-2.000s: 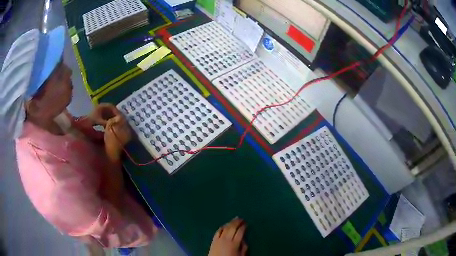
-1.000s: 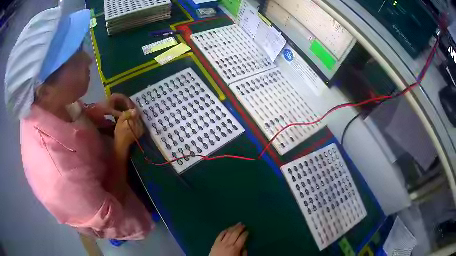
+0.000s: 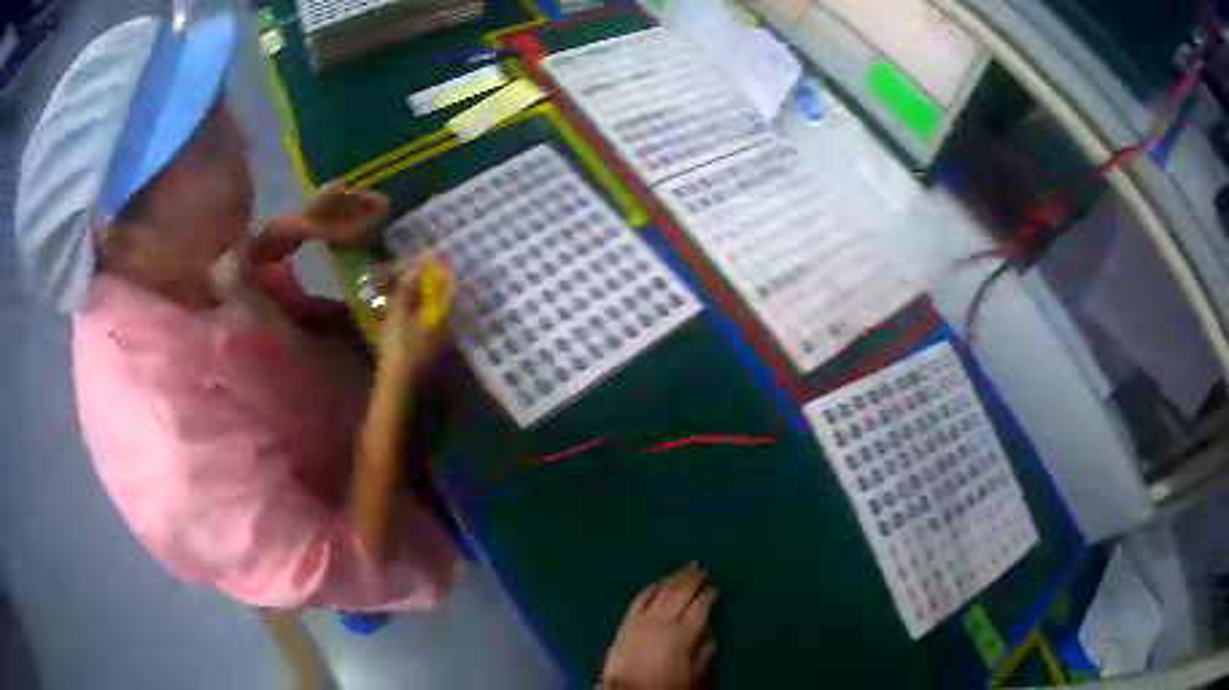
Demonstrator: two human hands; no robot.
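Observation:
My left hand [image 3: 663, 631] is bare, palm down on the green bench at the bottom edge, fingers slightly bent, with nothing seen in it. My right hand is out of the picture. A white parts tray [image 3: 559, 283] with rows of small dark components lies beyond my hand, beside the seated person. That person's hand holds a yellow test probe [image 3: 434, 293] over the tray's near-left edge; a small shiny thing [image 3: 375, 289] shows by the fingers. The red test lead [image 3: 714, 441] is blurred and broken up across the bench.
Another parts tray [image 3: 927, 485] lies at the right. Two more trays [image 3: 660, 101] [image 3: 795, 256] lie along the back. A tray stack [image 3: 384, 30], label slips [image 3: 496, 108] and a monitor with a green block [image 3: 903, 97] are farther off. The person [image 3: 256, 445] in pink sits at the left.
The seated person's hands have come apart, and the one with the yellow probe has moved right over the tray edge. The monitor block went from red to green. My hand stays on the bench.

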